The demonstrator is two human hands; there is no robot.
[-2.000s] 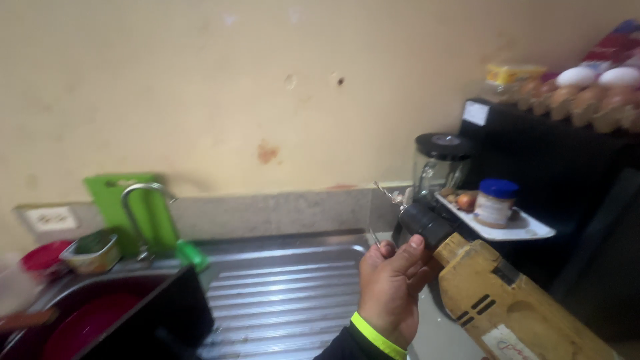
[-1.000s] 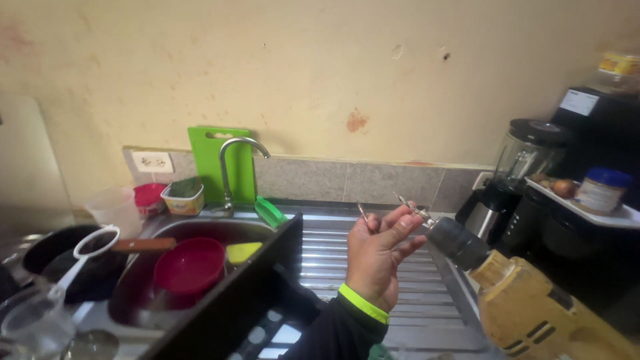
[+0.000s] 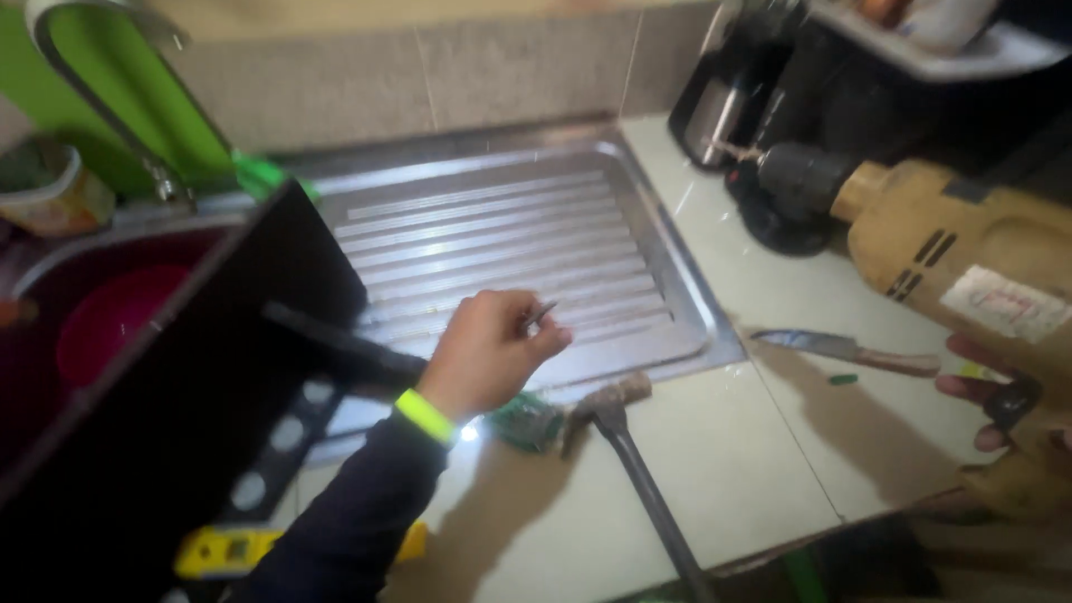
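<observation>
My left hand (image 3: 494,352), in a dark sleeve with a bright yellow-green cuff, pinches a small metal piece (image 3: 540,315) between thumb and fingers above the drainboard and the counter's edge. At the right, my right hand (image 3: 980,389) is wrapped round the handle of a yellow power drill (image 3: 946,218); only its fingers show. A thin twisted bit (image 3: 735,151) sticks out of the black chuck (image 3: 800,172), pointing left. Below my left hand a claw hammer (image 3: 615,406) lies on the tiled counter beside a green plastic packet (image 3: 526,421). Blur hides the small piece's exact kind.
A black metal panel or shelf with round holes (image 3: 251,335) stands over the sink at left. A yellow spirit level (image 3: 226,551) lies near my sleeve. A knife (image 3: 846,347) rests on the counter. Behind are the ribbed steel drainboard (image 3: 494,251), faucet (image 3: 100,109) and coffee maker (image 3: 720,109).
My left hand has come away from the drill's chuck and is now lower, over the drainboard's near edge, with the small metal piece. The view has tilted down.
</observation>
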